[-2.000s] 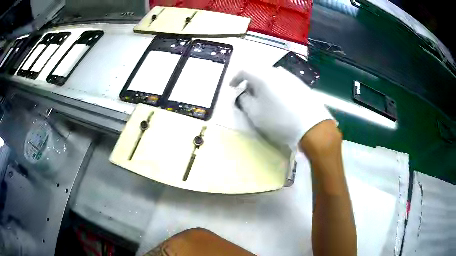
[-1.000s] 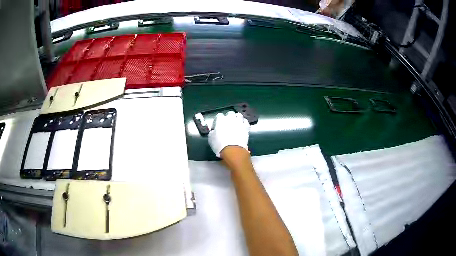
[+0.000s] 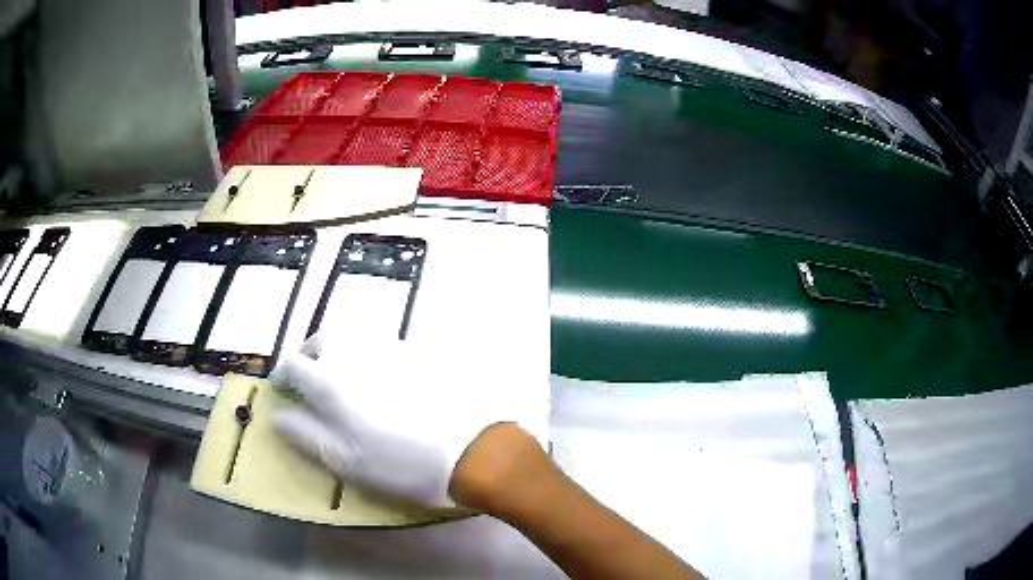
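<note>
My right hand (image 3: 368,436), in a white glove, reaches in from the lower right over the near cream guide plate (image 3: 283,482). Its blurred fingers cover the lower end of a black phone frame (image 3: 416,272) lying on the white infeed belt (image 3: 481,306). Whether they grip it cannot be told. A gap separates this frame from several side-by-side frames (image 3: 300,278) to its left. My left hand is not in view.
The far guide plate (image 3: 363,193) lies behind the frames, with a red plastic tray (image 3: 515,159) beyond. The green conveyor (image 3: 680,272) at right carries spaced frames (image 3: 841,283). White foam sheet (image 3: 702,453) covers the near bench edge. A grey metal housing (image 3: 125,102) stands at upper left.
My right hand has moved left from the green conveyor to the white belt. The frame it was at on the green belt is gone from there, and a separate frame now lies right of the row.
</note>
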